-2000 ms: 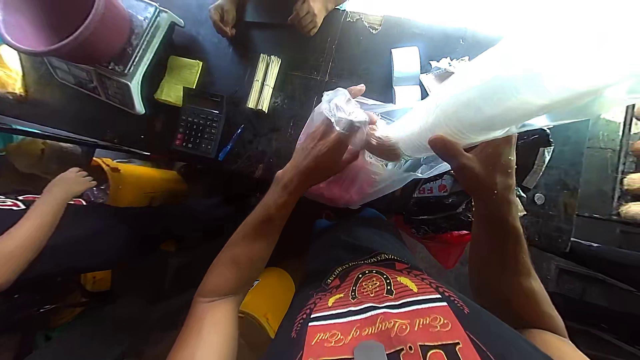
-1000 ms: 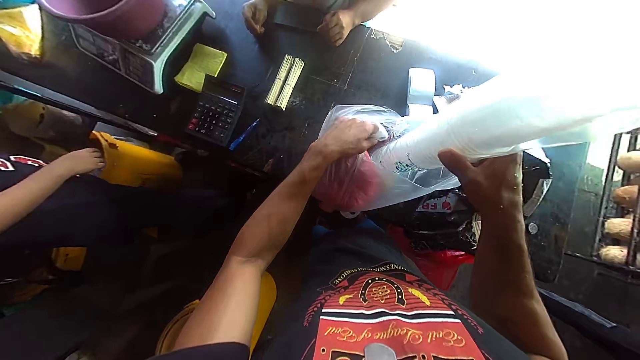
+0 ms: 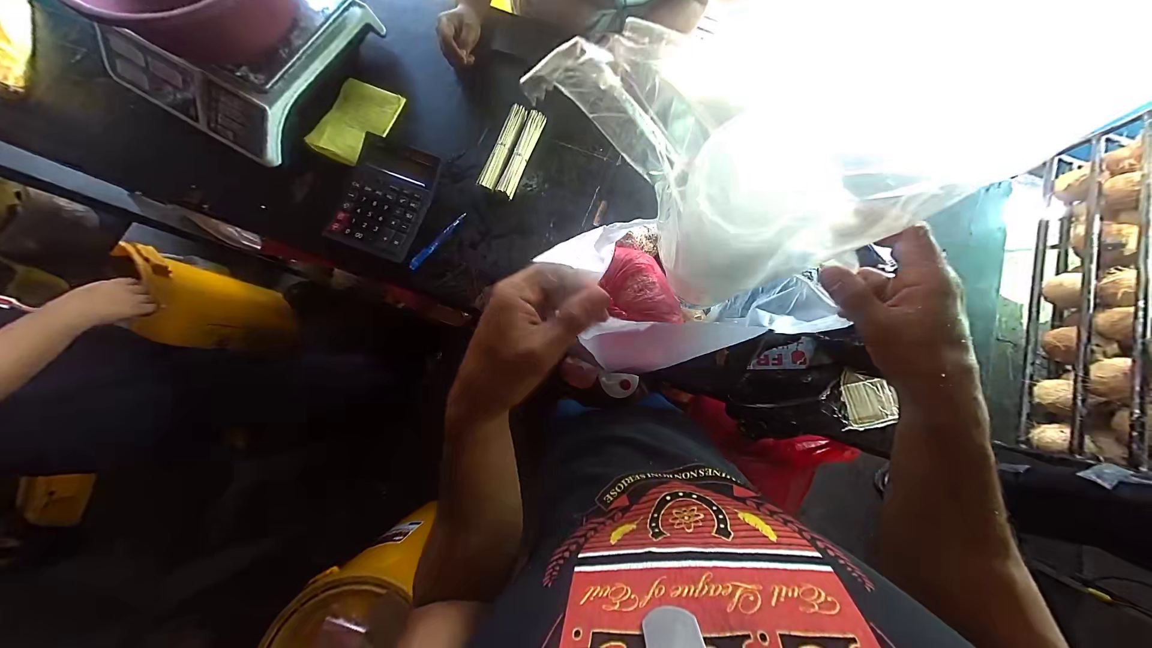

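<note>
A clear plastic bag (image 3: 756, 207) with a white filling stands upright over an opened white plastic bag (image 3: 666, 346). Inside the opened bag lies a red plastic bundle (image 3: 641, 286). At that bag's left side is my left hand (image 3: 531, 333), blurred, its thumb and fingers closed on the rim. My right hand (image 3: 909, 301) is at the bag's right side, thumb and fingertips close together by the clear plastic; whether they pinch the rim is hard to tell. Bright glare hides the top of the clear bag.
A scale (image 3: 207, 99) bears a purple basin (image 3: 216, 27). Near it are yellow cloth (image 3: 355, 121), a calculator (image 3: 385, 198), a blue pen (image 3: 438, 241) and bundled sticks (image 3: 511, 151). Coconuts (image 3: 1116, 288) sit behind bars at right. Another person's hand (image 3: 459, 36) rests across the table; another's (image 3: 112, 301) touches a yellow container (image 3: 211, 301).
My left hand has let go of the gathered plastic and moved to the opened white bag's left side. My right hand no longer supports the long white-filled bag, which now stands more upright.
</note>
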